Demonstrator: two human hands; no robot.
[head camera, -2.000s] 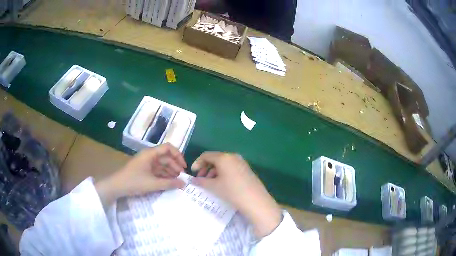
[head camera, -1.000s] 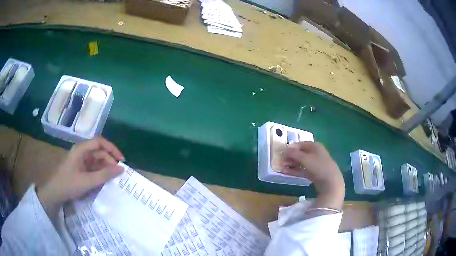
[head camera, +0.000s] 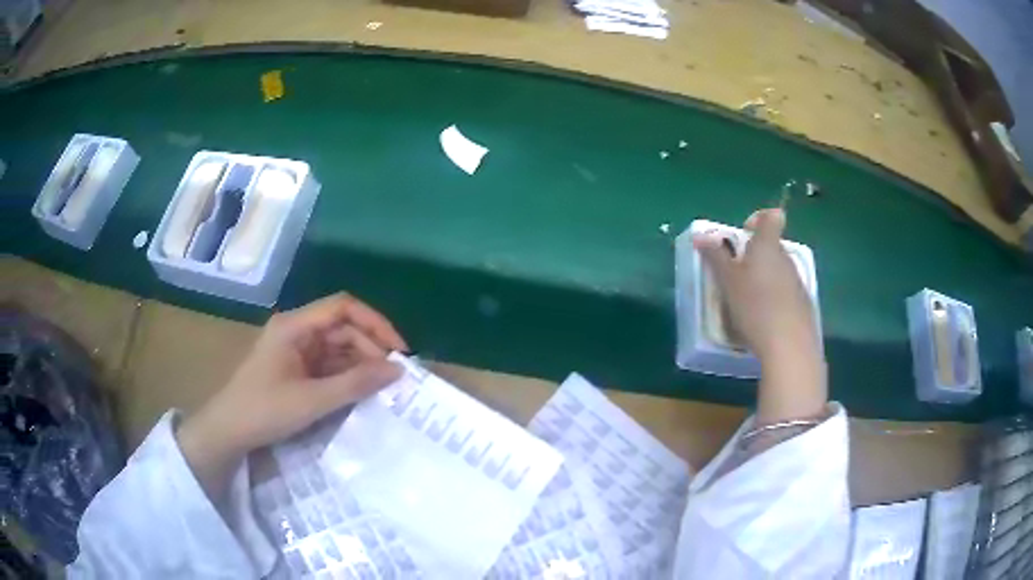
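My left hand pinches the upper corner of a white label sheet with rows of small grey print. More printed sheets lie under and beside it. My right hand is over a white tray on the green belt, its fingertips on the tray's contents. The hand covers most of the inside, and whether a sticker is between the fingers cannot be told. Another white tray at left holds two long pale pieces with a dark bundle in the middle slot.
More trays stand on the belt at far left and right. A yellow piece and a white scrap lie on the belt. A dark parts bag is at left, stacked white parts at lower right.
My right hand has left the label sheet and gone right to the tray, moving from its near part towards its upper end. My left hand still holds the sheet. The view has shifted.
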